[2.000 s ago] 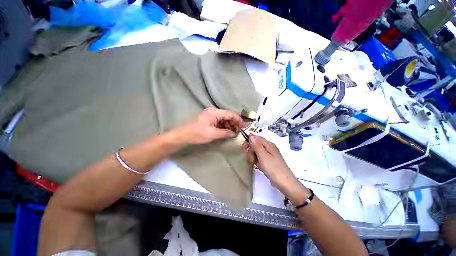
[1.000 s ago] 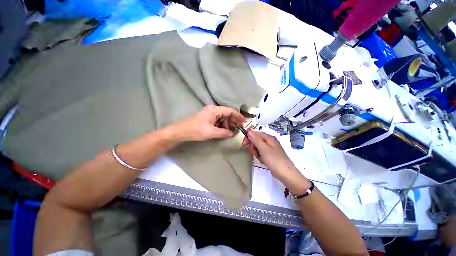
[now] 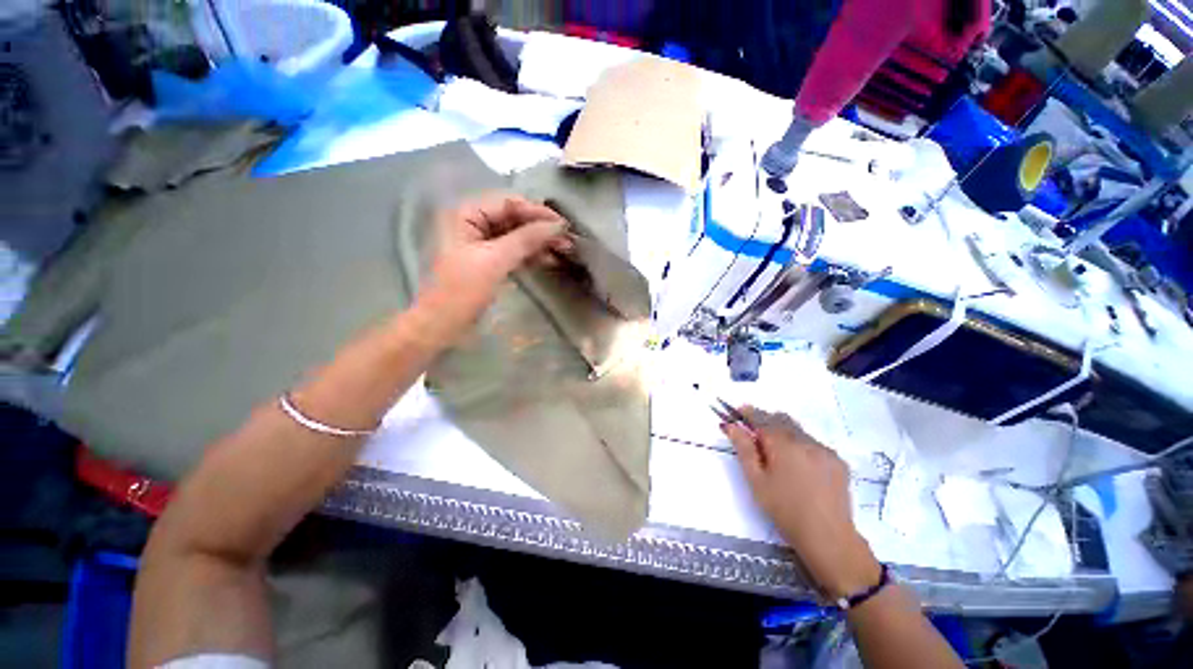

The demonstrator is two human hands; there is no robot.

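A large olive-khaki cloth panel point(image 3: 262, 301) lies spread left of the white sewing machine point(image 3: 746, 216), its right part folded near the needle. My left hand point(image 3: 491, 255) is raised over the cloth and pinches a lifted fold of khaki cloth point(image 3: 595, 275) between thumb and fingers. My right hand point(image 3: 792, 477) is on the white table right of the cloth, holding slim thread snips point(image 3: 735, 416) with the tips pointing up and left. The lit presser foot area point(image 3: 654, 342) is between the hands, and neither hand touches it.
A tan cardboard piece point(image 3: 641, 118) lies behind the cloth. A phone point(image 3: 962, 359) is strapped to the machine. A ruler point(image 3: 523, 519) runs along the table's front edge. White slips point(image 3: 981, 516) lie at the right. A blue bin point(image 3: 98, 608) is low at the left.
My left hand has moved up and left from the needle, lifting a fold of cloth. My right hand has moved right and down, away from the needle, with the snips.
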